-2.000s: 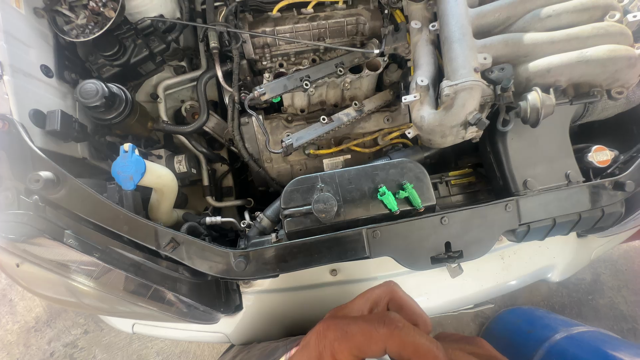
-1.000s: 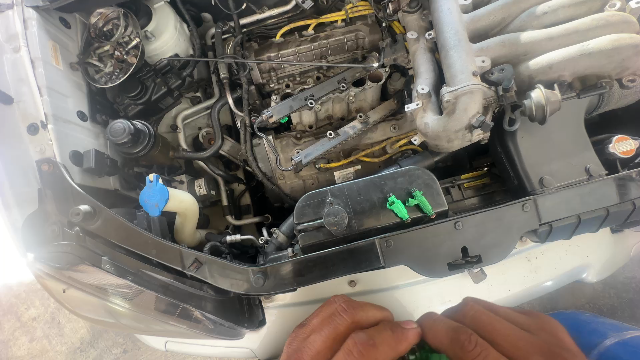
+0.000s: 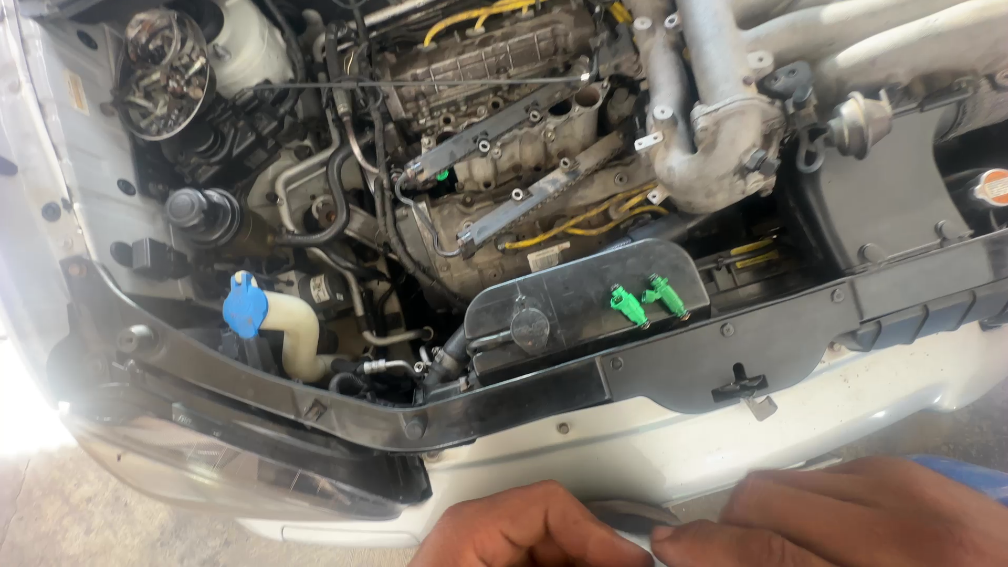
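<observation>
At the bottom edge of the head view, my left hand (image 3: 528,529) and my right hand (image 3: 827,516) meet at the fingertips in front of the white bumper. What lies between the fingers is cut off by the frame edge. Two green fuel injectors, one (image 3: 628,305) beside the other (image 3: 666,296), lie on the black plastic reservoir (image 3: 583,276) behind the front panel. Further back, a fuel rail (image 3: 488,140) and a second rail (image 3: 543,193) rest on the engine; a small green part (image 3: 442,175) shows under the rear one.
A metal bowl of bolts (image 3: 165,75) sits at the upper left. The blue washer cap (image 3: 245,305) stands on its filler neck. A cast intake manifold (image 3: 724,118) covers the upper right. A thin rod (image 3: 441,82) crosses the engine. A blue object (image 3: 965,475) is beside my right hand.
Both hands were higher in the frame a second ago, with a bit of green showing between the fingers; now they are lower and that green is out of sight. The injectors on the reservoir have not moved.
</observation>
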